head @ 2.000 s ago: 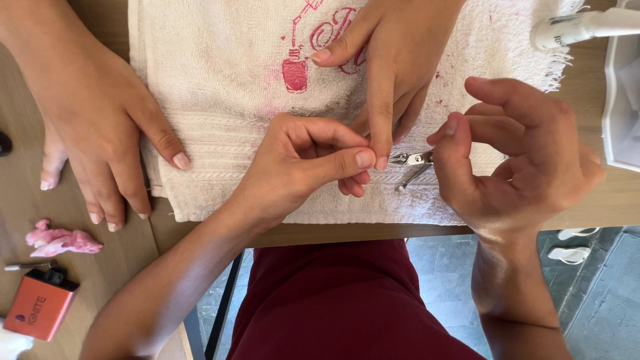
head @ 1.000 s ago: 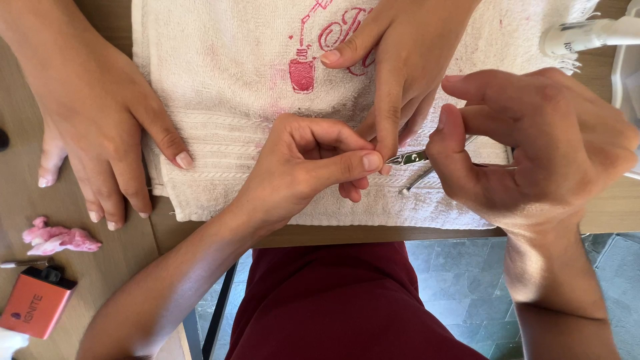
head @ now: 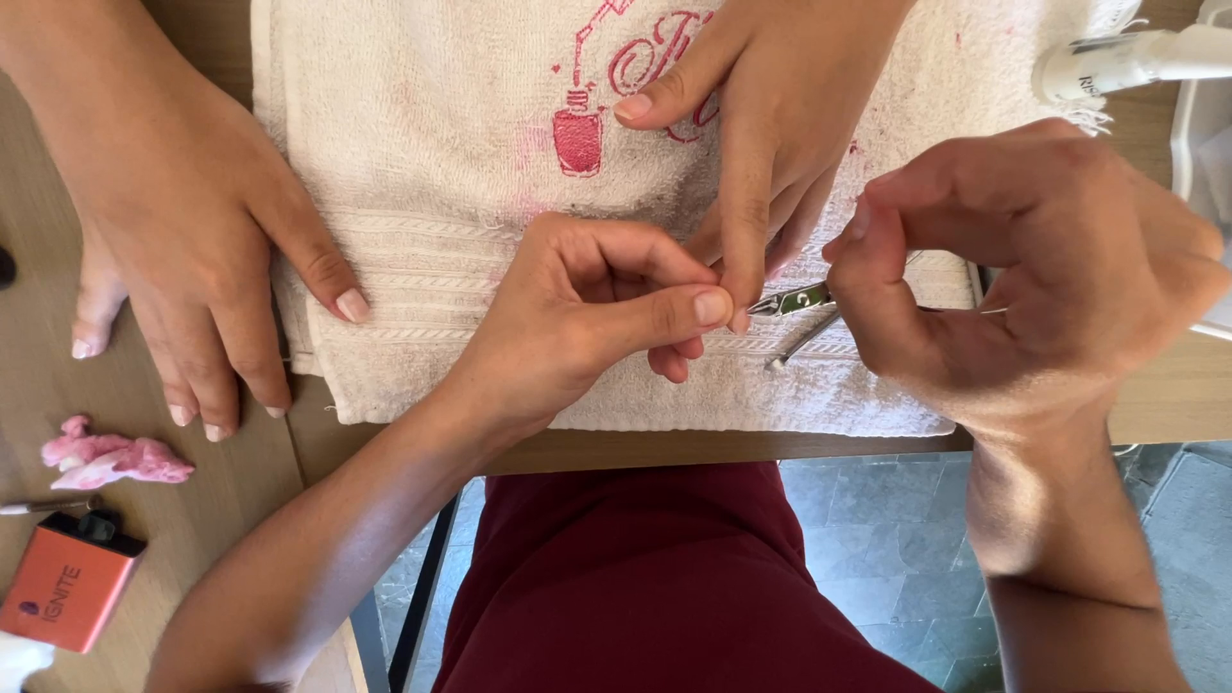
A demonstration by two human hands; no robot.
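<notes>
My left hand (head: 587, 318) pinches the tip of a person's finger (head: 746, 221) between thumb and forefinger. That person's hand reaches down from the top over a cream towel (head: 414, 173). Just right of the pinched fingertip is the jaw end of metal nippers (head: 794, 301). Below them lies a thin metal rod (head: 804, 342) with a rounded tip. My right hand (head: 1020, 260) is curled above the tools' right ends, thumb and forefinger close together. A thin line shows by its palm; whether the hand holds anything cannot be told. The nippers' handles are hidden.
The person's other hand (head: 192, 231) rests flat at left. Pink cotton (head: 115, 462), a slim tool (head: 48, 505) and an orange box (head: 72, 582) lie on the wooden table (head: 221, 520). A white bottle (head: 1107, 67) and a white tray (head: 1189, 154) are at right.
My right hand has moved to the right, and its thumb and forefinger have come together. My left hand keeps its pinch on the person's fingertip.
</notes>
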